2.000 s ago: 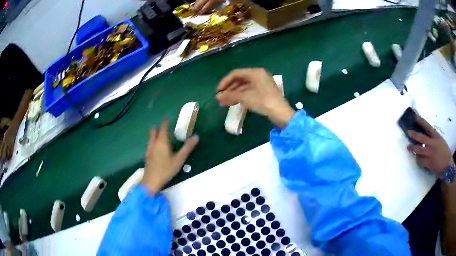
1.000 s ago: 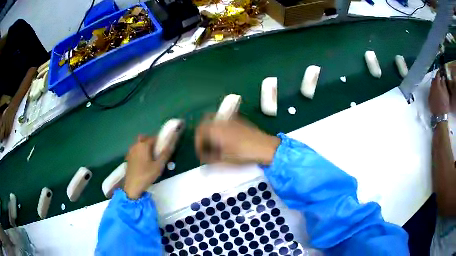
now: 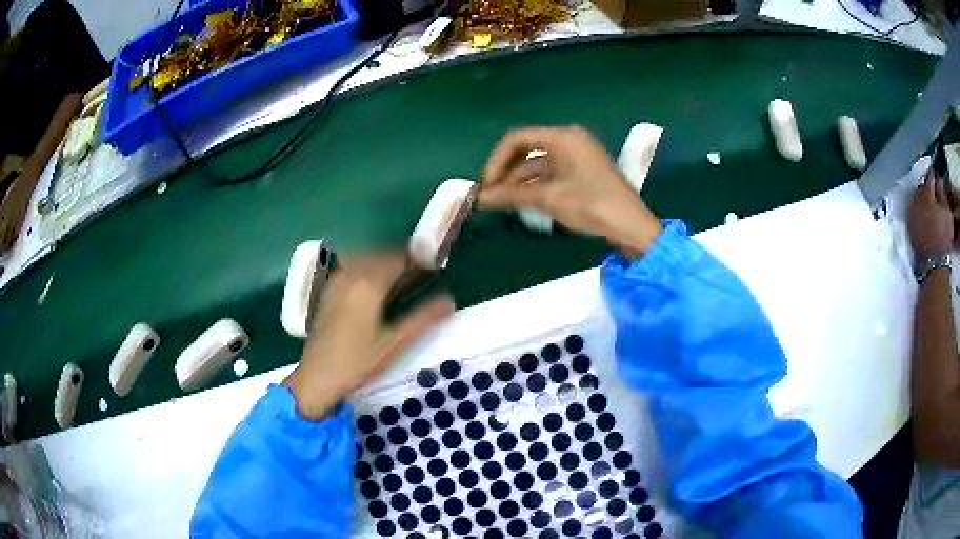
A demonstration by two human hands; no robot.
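Note:
Off-white elongated housings lie on the green conveyor belt (image 3: 726, 95). My right hand (image 3: 558, 181) is bare, its fingertips pinched at the upper end of one housing (image 3: 440, 223); a small dark spot, apparently a black pad, shows between them. My left hand (image 3: 353, 326) is blurred, fingers apart, just below that housing, with no clear grip on it. Another housing (image 3: 305, 286), with a dark round spot at its top end, lies just left of my left hand. The sheet of black round pads (image 3: 505, 442) lies below my hands, with gaps in its upper rows.
A blue bin (image 3: 226, 74) of gold pieces and a black cable (image 3: 268, 163) are on the far side. A grey post (image 3: 911, 137) stands at right. Another person's forearm (image 3: 932, 347) is at the right edge. Small white bits dot the belt.
My right hand has moved from above the sheet's top edge up to a housing. My left hand has released a housing and moved right. Housings with dark spots have shifted left.

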